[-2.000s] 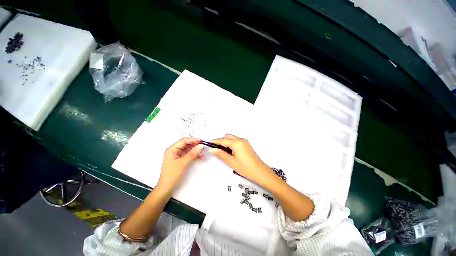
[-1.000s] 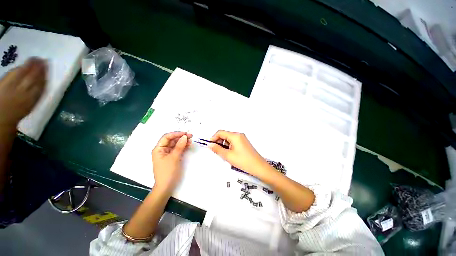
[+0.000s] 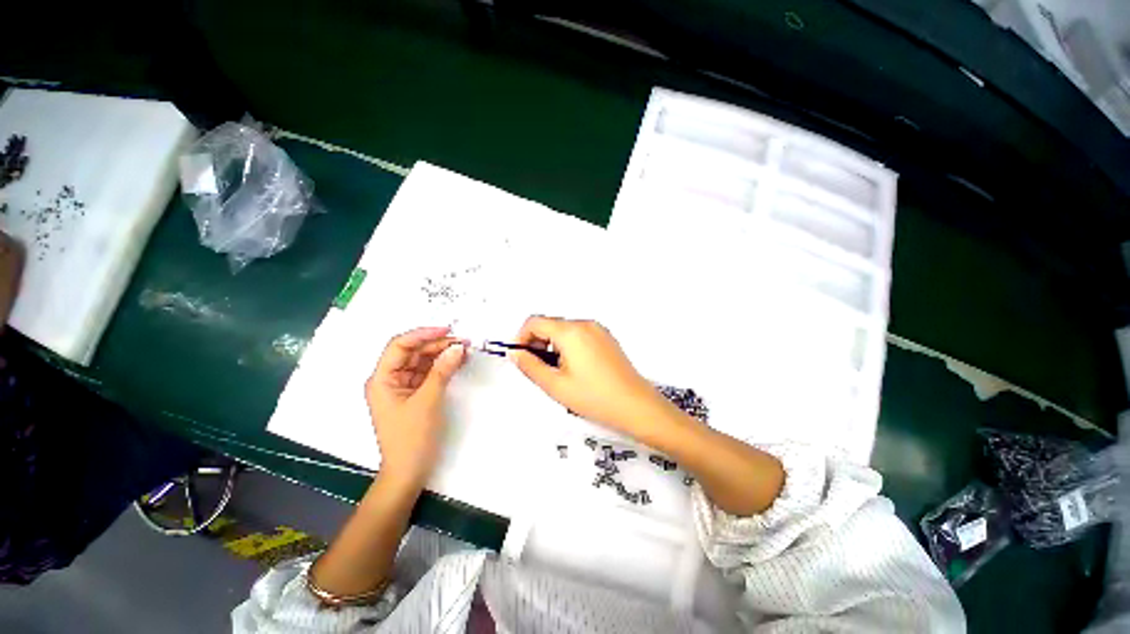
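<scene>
My right hand (image 3: 582,369) holds black tweezers (image 3: 523,349), tips pointing left toward my left hand. My left hand (image 3: 416,382) has thumb and index finger pinched together just left of the tips; whether a tiny part is between them is too small to tell. Both hands are over the white work pad (image 3: 372,359). Tiny grey loose parts (image 3: 441,289) lie scattered on the pad beyond my left hand. Small dark parts (image 3: 616,471) lie spread below my right forearm, and a heap of dark parts (image 3: 682,400) shows just beyond the forearm.
A white compartment tray (image 3: 818,217) lies beyond right. A crumpled clear bag (image 3: 248,192) is left of the pad. Another white pad (image 3: 93,223) with dark parts is at far left, with part of another person's hand (image 3: 6,275) at its edge. Bags of dark parts (image 3: 1047,483) are at right.
The tweezers have parted from my left fingers since the earliest frame and stay a little right of them. The other person's hand came over the far-left pad and has mostly withdrawn. The view has shifted slightly.
</scene>
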